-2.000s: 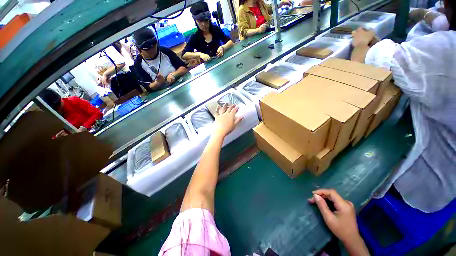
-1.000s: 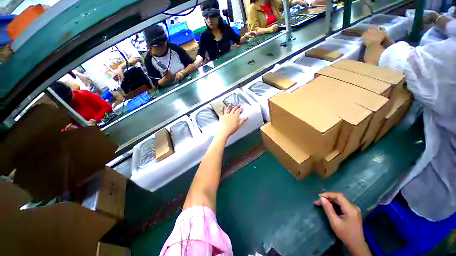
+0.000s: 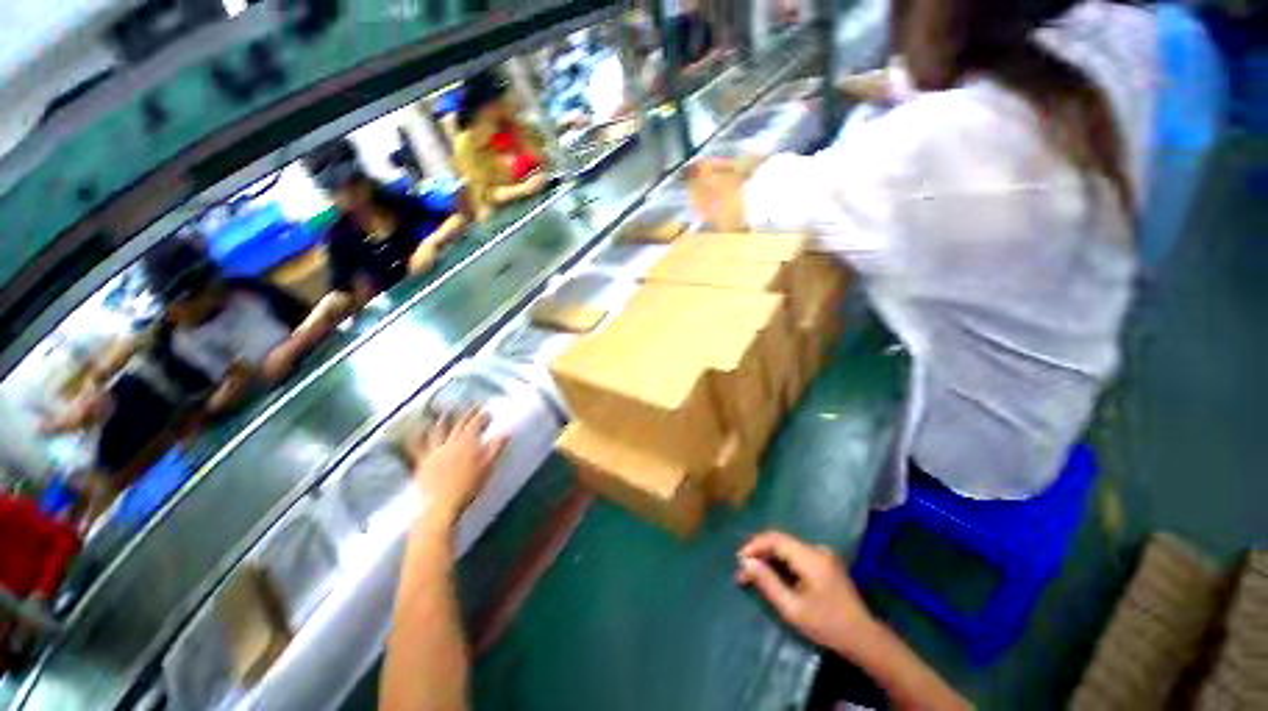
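My left hand (image 3: 456, 461) rests with spread fingers on a brown accessory box in a white foam tray (image 3: 517, 439); most of that box is hidden under the hand, and I cannot tell whether the fingers grip it. My right hand (image 3: 807, 590) is held over the bench, fingers curled and thumb near the fingertips, with nothing visible in it. Another accessory box (image 3: 253, 621) lies in the tray at the lower left, between grey bagged products. A stack of brown boxes (image 3: 675, 347) stands on the green bench right of my left hand. The picture is blurred.
The green bench top (image 3: 612, 611) lies before me. The conveyor belt (image 3: 396, 347) runs beyond the trays, with several workers across it. A person in a white shirt (image 3: 973, 264) sits at right on a blue stool (image 3: 960, 556). More brown boxes (image 3: 1161, 625) are at the lower right.
The view has swung right, so the scene has shifted left and the open carton at left is out of view. My left hand stays on the same box; my right hand keeps its curled pose.
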